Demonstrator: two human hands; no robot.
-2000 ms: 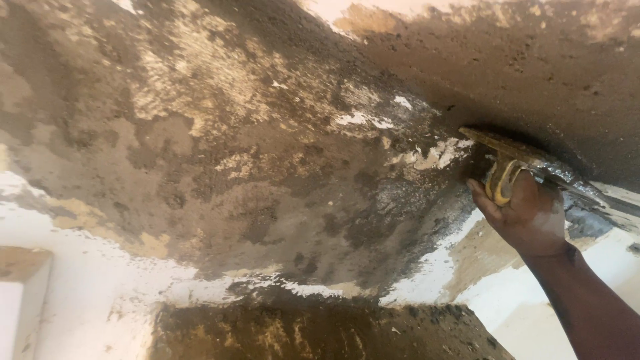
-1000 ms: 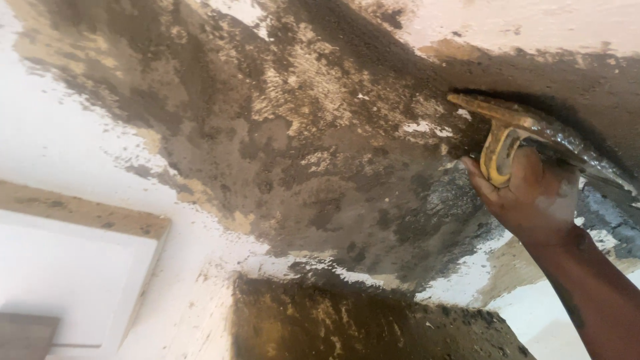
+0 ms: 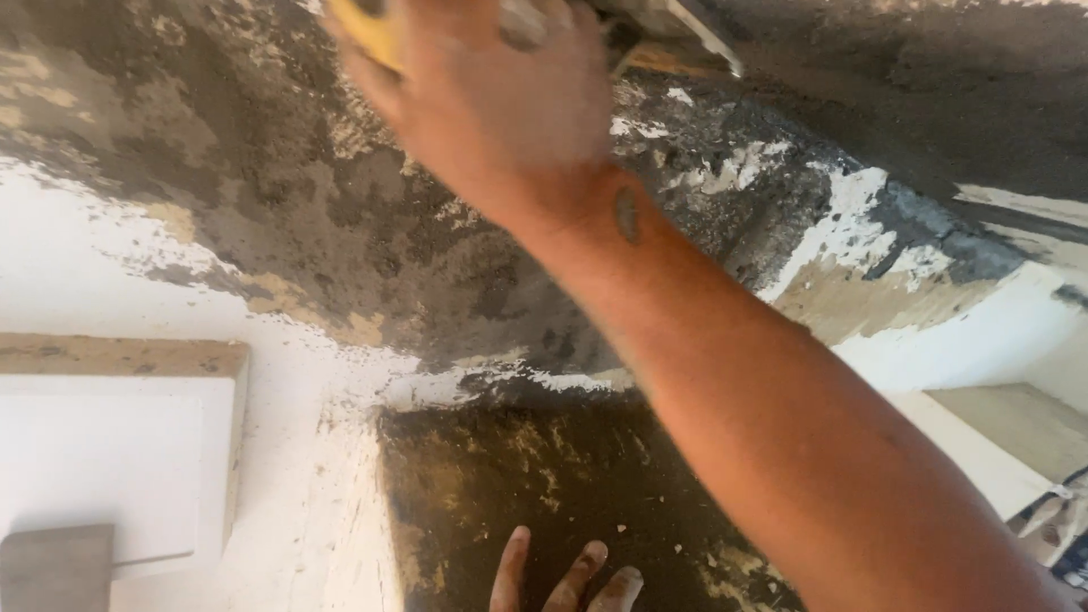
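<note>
My right hand [image 3: 501, 93] reaches up to the top of the head view and grips the yellow handle [image 3: 367, 32] of a plastering trowel. The trowel's blade [image 3: 701, 38], partly cut off by the frame, lies near the dark, wet-looking render [image 3: 901, 110]. Below and left of it spreads a rough, patchy grey-brown plastered surface [image 3: 340, 229] with pale flecks. At the bottom edge, my left hand [image 3: 569, 578] shows only several fingers, spread apart in front of a dark brown stained panel [image 3: 527, 476]; nothing is seen in them.
At the lower left a white panel with a brown edge [image 3: 119, 355] stands out from the white wall [image 3: 280, 442], with a grey block [image 3: 58, 565] at its corner. A pale ledge [image 3: 1011, 425] juts out at the right, above a partly seen cable and cloth-like item.
My right hand and the trowel have moved left and up in view. My left hand's fingers have come into view at the bottom. The view has also shifted.
</note>
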